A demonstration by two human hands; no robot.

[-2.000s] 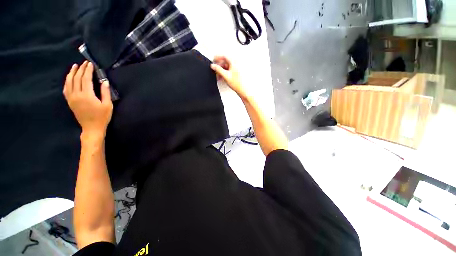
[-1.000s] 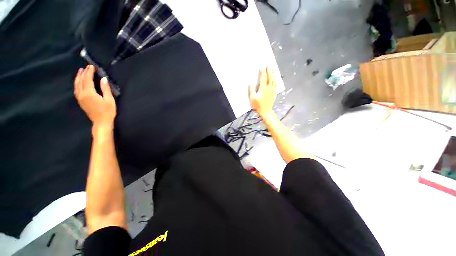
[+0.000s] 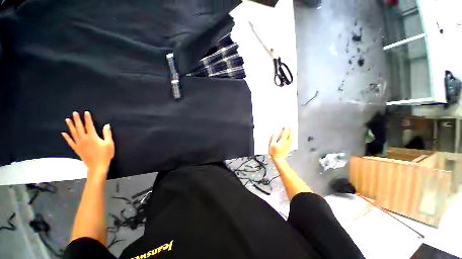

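Observation:
A large dark garment [image 3: 202, 114] lies spread over the white table. Plaid cloth [image 3: 223, 61] with white lines shows from an opening at its middle. A narrow strip [image 3: 174, 76] with pale ends lies on the dark cloth left of the plaid. My left hand [image 3: 91, 141] lies flat with spread fingers on the dark cloth near the front edge, holding nothing. My right hand [image 3: 281, 144] rests on the white tabletop at the right corner, beside the cloth, empty. Shears [image 3: 281, 71] with black handles lie on the white surface behind my right hand.
The white table [image 3: 273, 109] ends just right of my right hand. Black scraps [image 3: 253, 171] litter the grey floor [image 3: 324, 116]. A striped wood-coloured box [image 3: 400, 187] stands at the right, near a second white surface [image 3: 349, 222] at the lower right. A glass-panelled frame is at the upper right.
My left hand has left the narrow strip and moved toward the front-left of the cloth. My right hand left the cloth's edge for the white tabletop. The view has turned and shifted.

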